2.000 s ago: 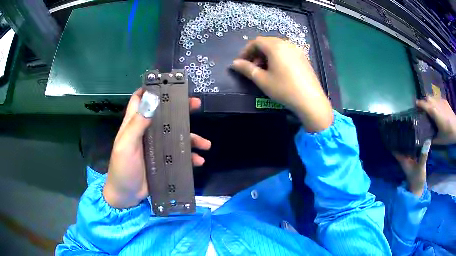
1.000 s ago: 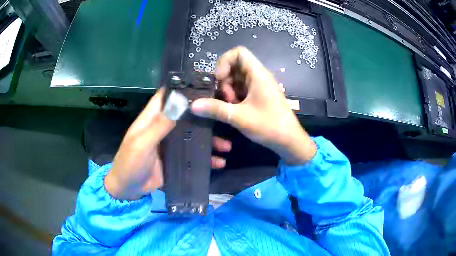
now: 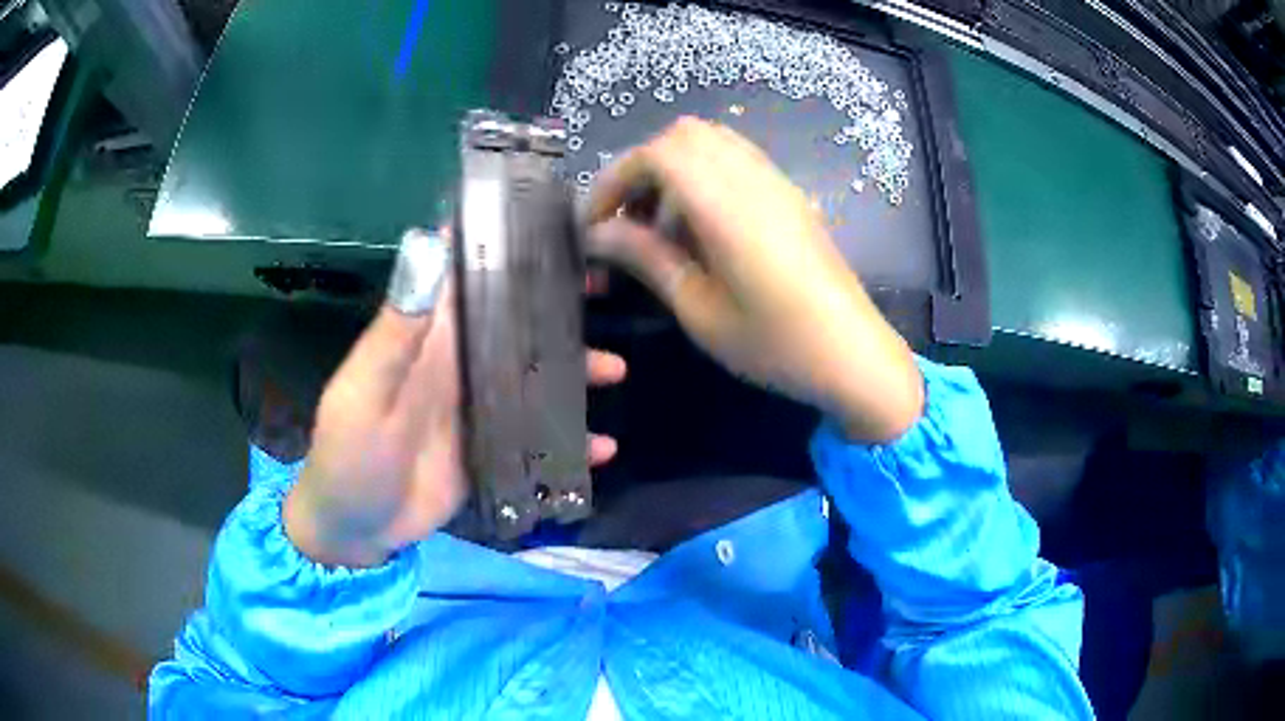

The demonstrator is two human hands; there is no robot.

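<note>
A long dark plate (image 3: 524, 324) stands lengthwise in my left hand (image 3: 388, 423), tilted so a side edge shows; it is blurred. My left thumb has a silvery wrap and lies at the plate's left edge, with fingertips showing on the right. My right hand (image 3: 733, 261) is at the plate's upper right edge, fingers curled, blurred; whether it holds a nut is hidden. Many small silver nuts (image 3: 719, 49) lie in an arc in the black tray (image 3: 963, 268) behind my right hand.
The green work surface (image 3: 324, 127) with a blue line lies left of the tray, and more green surface (image 3: 1071, 197) lies right. A second black tray (image 3: 1223, 338) with a yellow label is at the far right. A blue sleeve shows at the right rim.
My left hand has turned the plate and raised it against the tray's near edge. My right hand went from the tray to the plate's upper end, then its right edge. The neighbour's hands left view.
</note>
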